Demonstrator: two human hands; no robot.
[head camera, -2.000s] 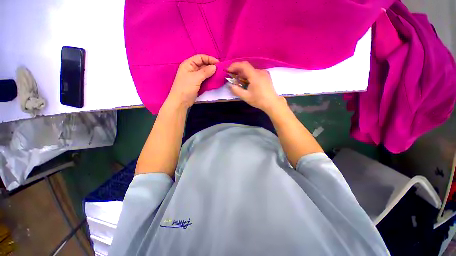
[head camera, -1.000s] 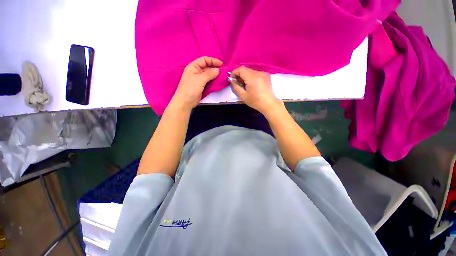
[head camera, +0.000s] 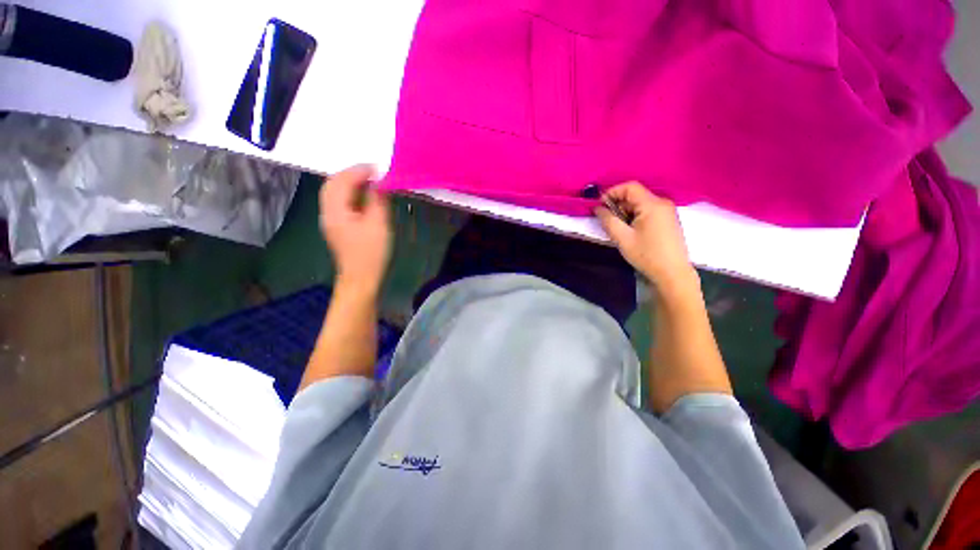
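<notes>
A bright pink jacket (head camera: 473, 97) lies spread on the white table, its long edge along the table's front edge. A dark round button (head camera: 591, 191) shows on that edge. My left hand (head camera: 357, 220), slightly blurred, is at the jacket's left corner, with the fingers at the cloth; whether they grip it is unclear. My right hand (head camera: 645, 231) is at the edge beside the button. Small metal snips (head camera: 616, 208) show between its fingers, mostly hidden by the hand.
A black phone (head camera: 272, 84), a crumpled cream bundle (head camera: 161, 81) and a dark cylinder (head camera: 67, 43) lie on the white table (head camera: 355, 64) at left. A pink heap (head camera: 903, 322) hangs at the right. A dark blue crate (head camera: 263, 333) with a white stack stands at lower left.
The view has turned, and the table items appear farther right. My left hand has moved left, away from my right hand, to the jacket's corner. The dark button has come into view.
</notes>
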